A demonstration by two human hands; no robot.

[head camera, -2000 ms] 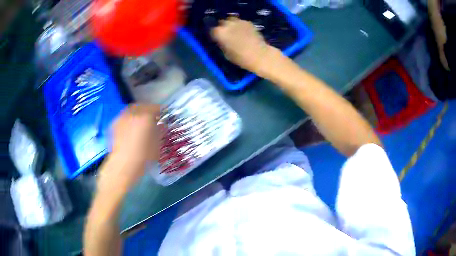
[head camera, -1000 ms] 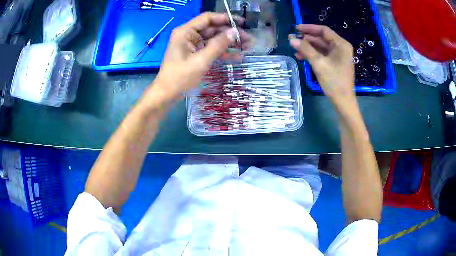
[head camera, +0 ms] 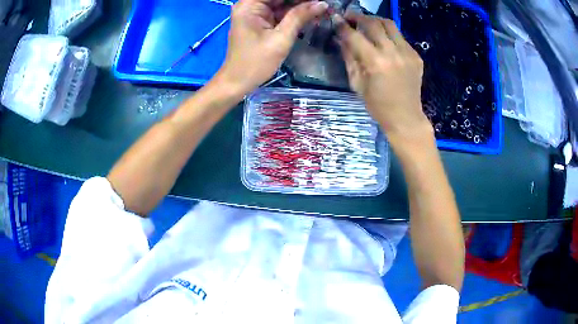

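My left hand (head camera: 262,39) and my right hand (head camera: 381,71) are close together at the top centre, over the grey metal base plate (head camera: 315,61). Their fingertips nearly meet at a small part of the press at the picture's top edge. What the fingers hold is too small and hidden to tell. The clear plastic box (head camera: 248,166) nearest me holds rows of red-and-white rods (head camera: 317,142). The left blue tray (head camera: 147,74) has a thin rod with a dark collar (head camera: 198,44) lying in it. The right blue tray (head camera: 495,101) is full of small black rings (head camera: 443,57), some shiny.
Stacked frosted clear boxes (head camera: 39,77) stand at the far left. Clear containers (head camera: 539,95) lie at the far right. The green bench's (head camera: 171,136) front edge curves across below the box. A blue crate (head camera: 39,209) and red stool (head camera: 500,253) stand on the floor.
Both hands have moved up and towards each other, over the base plate. The upright white rod seen in the left hand no longer shows. The view has shifted, and the red ball-like thing has left it.
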